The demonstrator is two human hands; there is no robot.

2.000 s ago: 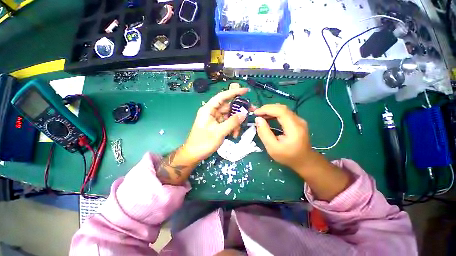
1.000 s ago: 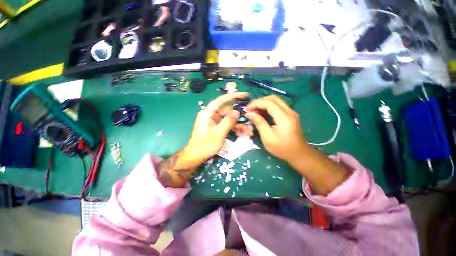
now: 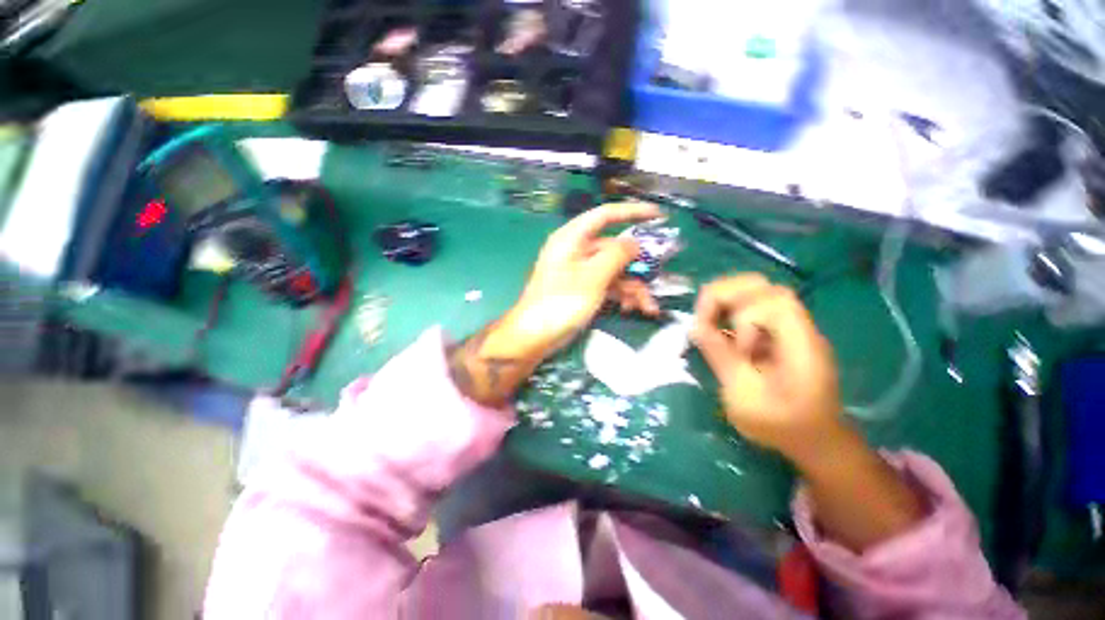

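My left hand [image 3: 579, 285] holds a small smartwatch unit [image 3: 656, 246] between thumb and fingers above the mat. The unit looks dark with bright reflections and is blurred. My right hand [image 3: 769, 357] is apart from the unit, to its lower right, with fingers curled and fingertips close together; whether it holds anything small cannot be seen. A crumpled white wipe [image 3: 636, 363] lies between and below the hands. Many tiny white scraps [image 3: 602, 424] are scattered on the green mat near its front edge.
A black watch tray [image 3: 461, 127] and blue bin [image 3: 727, 118] stand at the back. A teal multimeter [image 3: 230, 200] with red leads is at left. Dark watches [image 3: 407, 241] lie on the mat. A white cable [image 3: 894, 327] curves at right.
The view has turned left and blurred, so the bench appears shifted right. My right hand has come away from the unit, down and to the right. My left hand still holds the unit.
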